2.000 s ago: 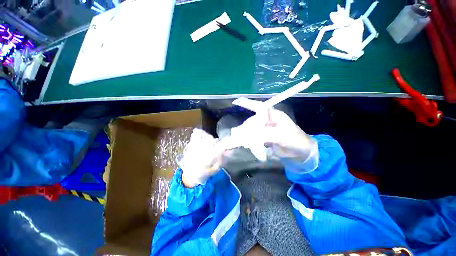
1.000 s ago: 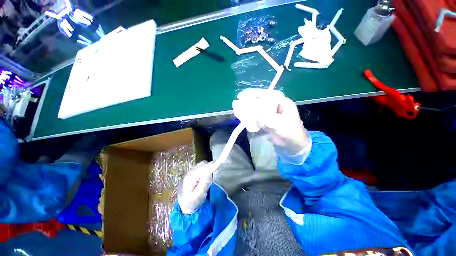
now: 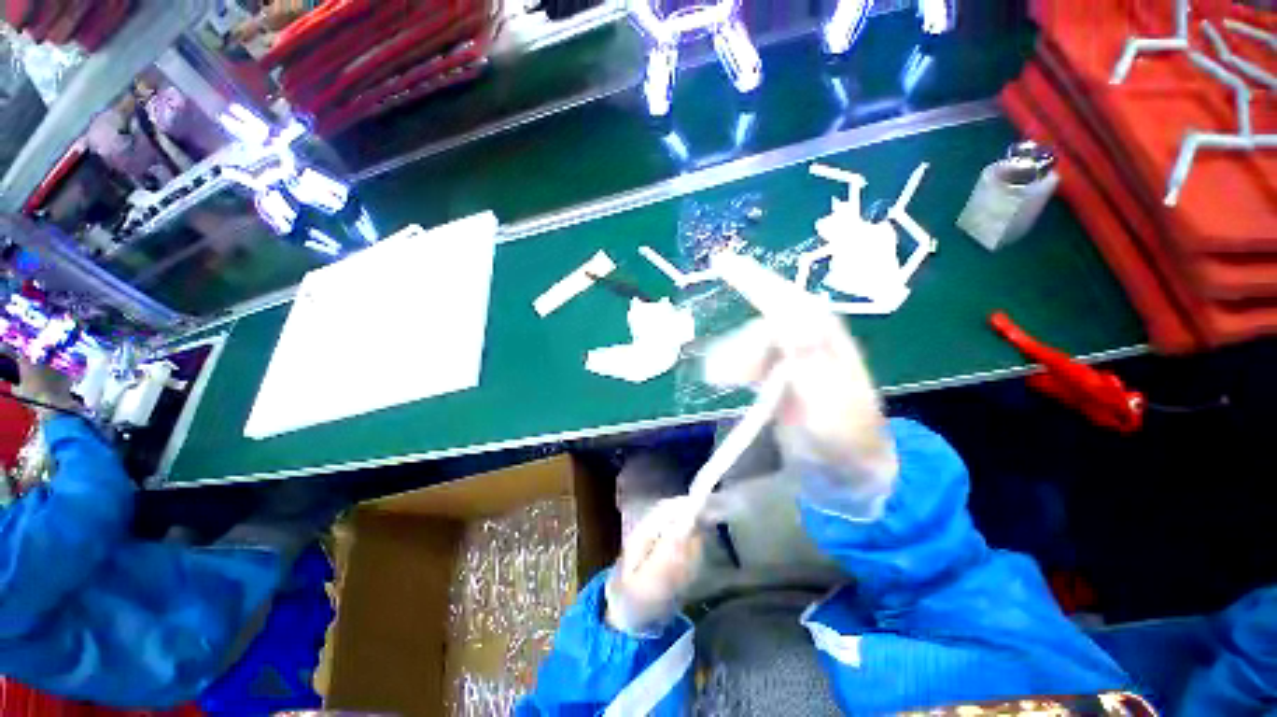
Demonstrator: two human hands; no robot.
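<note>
My left hand, in a thin white glove, grips the lower end of a white jointed arm above my lap. My right hand, also gloved and slightly blurred, is at the arm's upper part, over the bench's front edge. A white piece reaches up from the right hand toward the small hardware on clear film. A crumpled white cloth lies on the green bench left of my right hand. More white arms lie around another white cloth on the bench.
A white foam sheet, a white strip and a dispenser bottle are on the bench. A red-handled tool is at the right edge, below red trays. A carton is by my knees. Another person's blue sleeve is at left.
A crumpled white cloth now lies on the bench beside the dark stick. My right hand no longer holds it around the arm. The view has tilted up, showing lit lamps behind the bench.
</note>
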